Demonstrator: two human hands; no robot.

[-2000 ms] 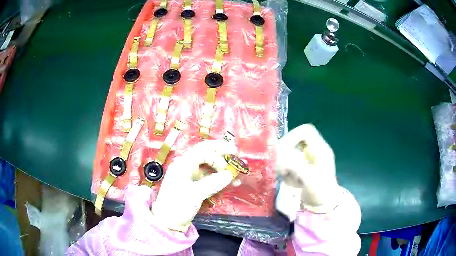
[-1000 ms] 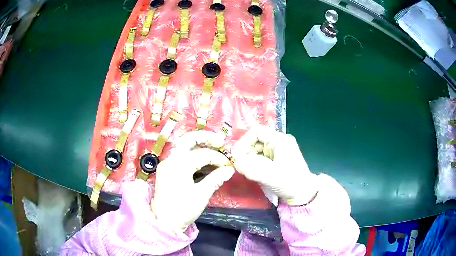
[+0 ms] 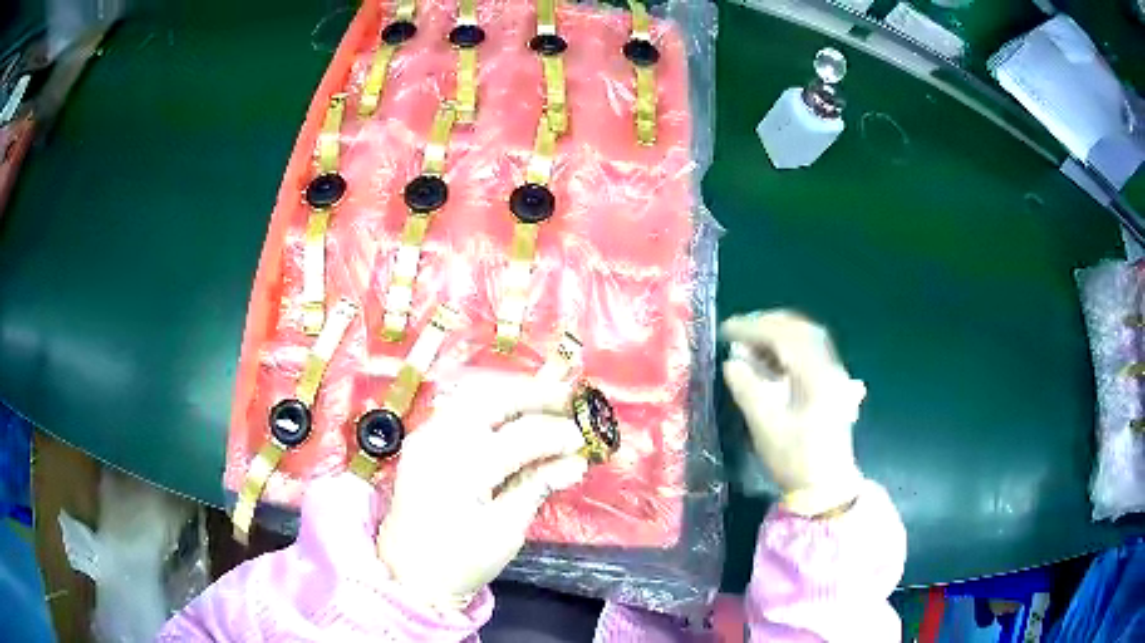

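My left hand (image 3: 483,484), in an off-white glove, grips a wristwatch (image 3: 598,425) by its gold case and band, low over the right part of the tray. Its dark face is turned to the right, and a piece of its mesh band sticks up behind my fingers. My right hand (image 3: 797,396), gloved and slightly blurred, is over the green surface just right of the tray, fingers curled; whether it holds anything cannot be told. The red-pink watch tray (image 3: 622,239) under clear film bears several gold-banded watches in rows, such as one at the lower left (image 3: 381,433).
A small whitish dispenser bottle (image 3: 801,126) with a round top stands on the green bench (image 3: 967,339) beyond the tray's right side. White papers (image 3: 1067,82) lie by the rail at the upper right. A film-wrapped pack (image 3: 1115,389) is at the right edge.
My right hand was at the watch beside my left fingers a second ago and is now away to the right. The watch face now shows. The white piece seen earliest under my right hand no longer shows.
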